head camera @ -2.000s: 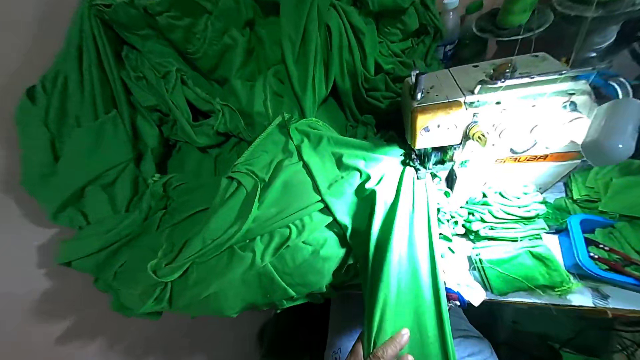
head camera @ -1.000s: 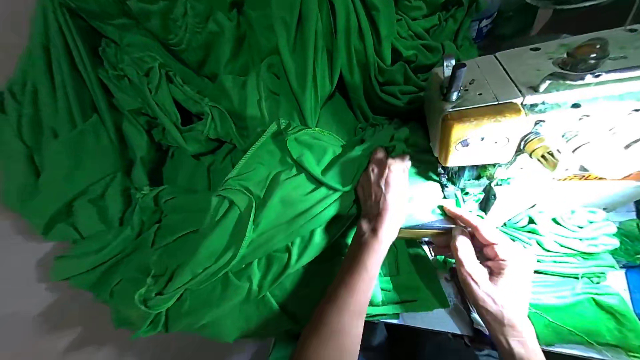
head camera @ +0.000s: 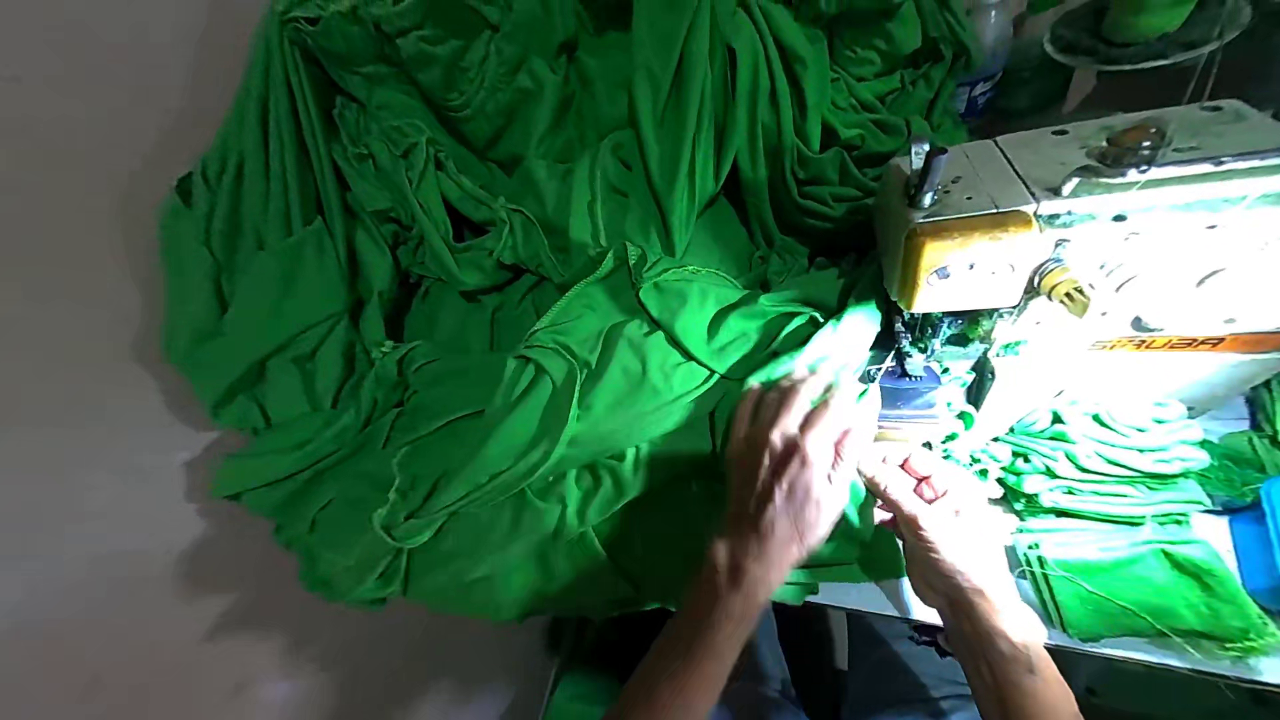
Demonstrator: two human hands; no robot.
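My left hand (head camera: 790, 460), slightly blurred, lies on the green knit fabric (head camera: 640, 380) just left of the sewing machine's presser foot (head camera: 908, 365). Its fingers touch a brightly lit fold; whether they grip it is unclear. Close beside it, my right hand (head camera: 930, 510) has its thumb and fingers at the fabric's edge, below the needle area. Glare hides the fingertips there. The industrial sewing machine (head camera: 1130, 240) stands at the right, with a yellow cover on its head. No fabric shows under the foot.
A large heap of green garments (head camera: 450, 200) spreads left and behind. Folded green pieces (head camera: 1110, 460) and a flat green stack (head camera: 1140, 580) lie right of my hands, near a blue tray (head camera: 1255, 545). A plastic bottle (head camera: 988, 55) and a thread cone (head camera: 1145, 15) stand behind the machine.
The long green piece that ran from the needle toward my lap is gone from there. Both hands have come to the machine, and my left hand has since moved down, closer to the right.
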